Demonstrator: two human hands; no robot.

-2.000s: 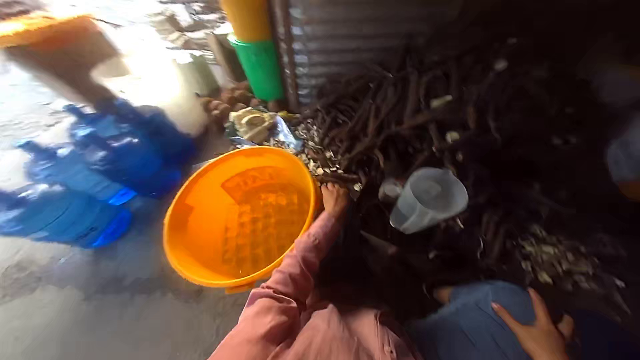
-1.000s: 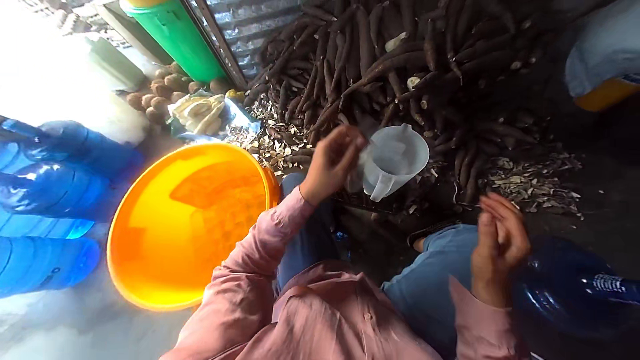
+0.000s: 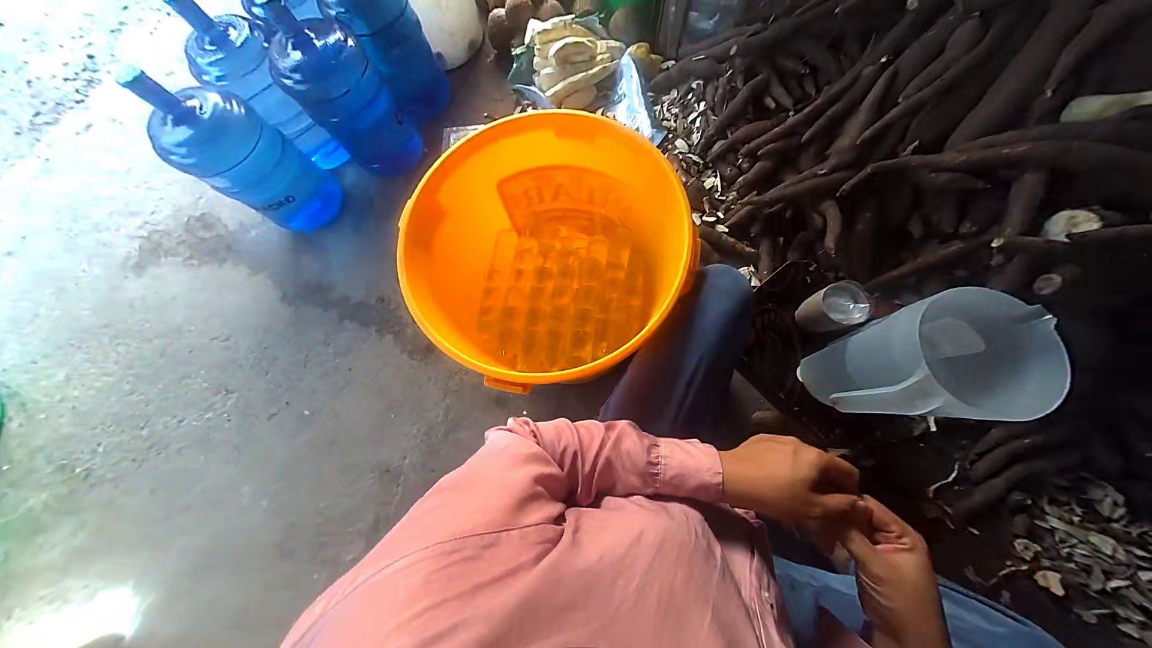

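Observation:
My left hand (image 3: 796,481), in a pink sleeve, meets my right hand (image 3: 895,567) in front of my lap. Their fingertips touch or overlap; whether something small is between them is hidden. Above them stands a translucent plastic pitcher (image 3: 990,355), its handle on the side towards me. A small clear cup or jar (image 3: 844,304) is close beside the pitcher. Left of my knee is a round orange plastic tub (image 3: 450,324), with rows of rounded shapes showing through at its bottom.
Brown cassava-like roots (image 3: 945,162) are heaped at the upper right, with peel scraps (image 3: 1080,549) at the lower right. Beyond the tub lie pale peeled pieces (image 3: 576,63) on plastic. Several blue water bottles (image 3: 243,157) stand on the concrete floor (image 3: 225,378).
One second ago my hands were apart, the left raised by the pitcher and the right farther right. Now they are together before my lap. The view has swung left.

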